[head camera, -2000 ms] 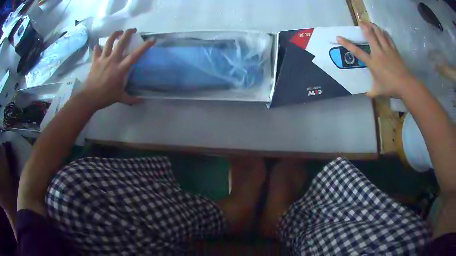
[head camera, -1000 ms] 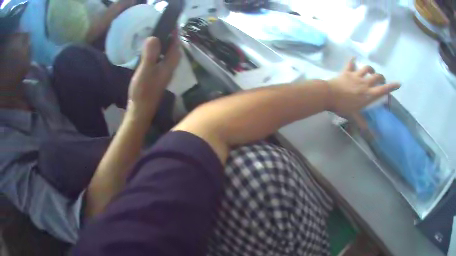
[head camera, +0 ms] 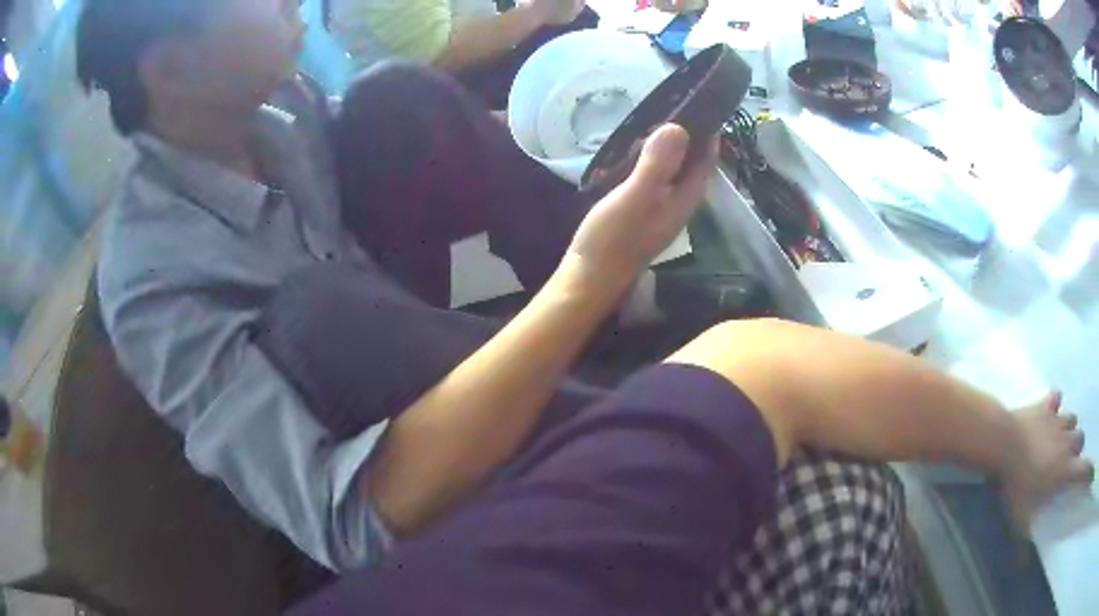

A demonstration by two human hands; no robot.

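My left hand [head camera: 1046, 463] is near the right edge, palm down at the table's near side. Its fingers look slightly bent, and what lies beneath them is too blurred to tell. The box with the bagged blue device, seen earlier, is out of the picture. My right hand is not in view. A neighbour's hand [head camera: 651, 199] holds a round dark base [head camera: 681, 108] up, tilted. An open white box [head camera: 862, 298] with dark coiled cables [head camera: 771, 181] lies between that hand and mine.
A seated person in a grey shirt [head camera: 205, 241] is close on my left. A white drum [head camera: 572, 102] is beyond that person's knees. A bagged device [head camera: 904, 193], another round dark base [head camera: 840, 87] and a dark disc [head camera: 1034, 63] on a white piece are farther back.
The view has swung left, from the box to the neighbour. My left hand now shows at the right edge, and the box with the blue device has left the picture.
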